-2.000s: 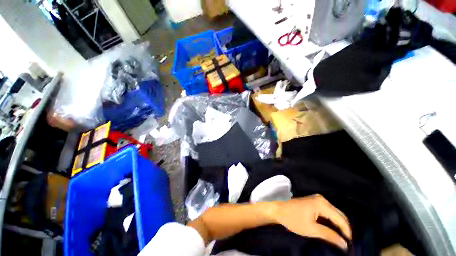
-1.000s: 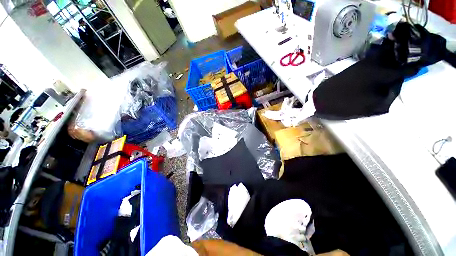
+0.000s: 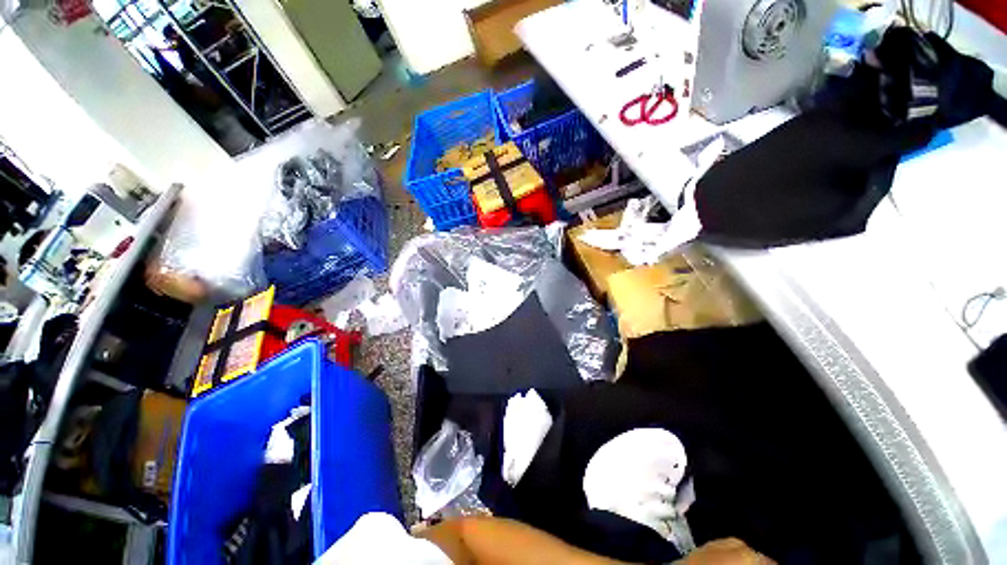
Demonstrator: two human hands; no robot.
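Note:
A black garment [image 3: 751, 441] fills the lap at the lower right. A rounded white cloth patch [image 3: 635, 475] lies on it. A narrower white piece [image 3: 526, 437] lies to its left. My left forearm, with a white sleeve, crosses the bottom edge. My left hand [image 3: 723, 553] is cut off by the bottom edge, just right of the white patch, and its fingers are hidden. My right hand is out of the picture.
A white machine table [image 3: 850, 298] curves along the right, bearing red-handled shears [image 3: 648, 107], a machine head [image 3: 751, 55], black cloth [image 3: 795, 182] and a phone [image 3: 990, 375]. A clear bag [image 3: 585, 320] stands ahead. A blue bin [image 3: 359, 441] is at left, with blue crates [image 3: 442, 188] beyond.
My left hand was in view on the black garment, then dropped to the bottom edge. The white patch shows more fully. The view has shifted.

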